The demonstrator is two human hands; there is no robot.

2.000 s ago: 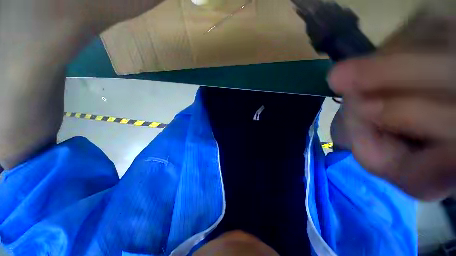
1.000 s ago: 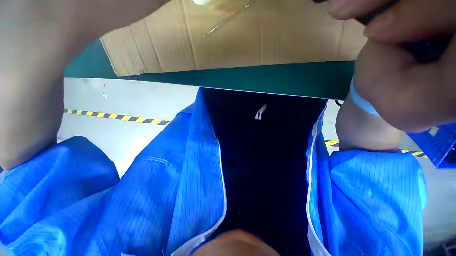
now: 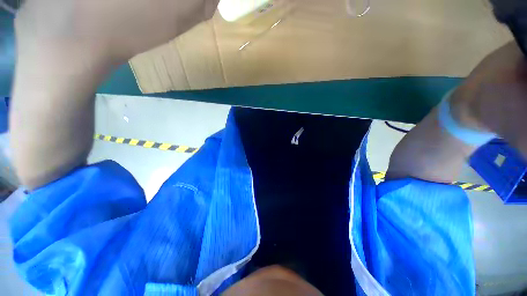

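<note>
A cream block (image 3: 240, 7) sits on the brown cardboard sheet (image 3: 346, 52), cut by the top edge. A thin silvery strand of solder wire (image 3: 260, 34) lies below it. My left hand (image 3: 167, 17) is blurred beside the block at the top edge; its fingers are cut off or hidden. My right hand (image 3: 508, 98), with a light blue wrist band, is blurred and cut off at the right edge. A black object (image 3: 512, 16) shows beside it in the top right corner. Whether my right hand grips it is not visible.
The green bench mat (image 3: 289, 99) ends in a straight front edge. A thin loop of wire (image 3: 359, 8) lies at the top of the cardboard. A blue crate (image 3: 500, 167) is at the right, below the bench. Yellow-black floor tape (image 3: 150, 144) runs beyond my smock.
My right hand has moved right, away from the cardboard, with its fingers no longer clear. The loop of wire and more of the block now show. The view has shifted slightly.
</note>
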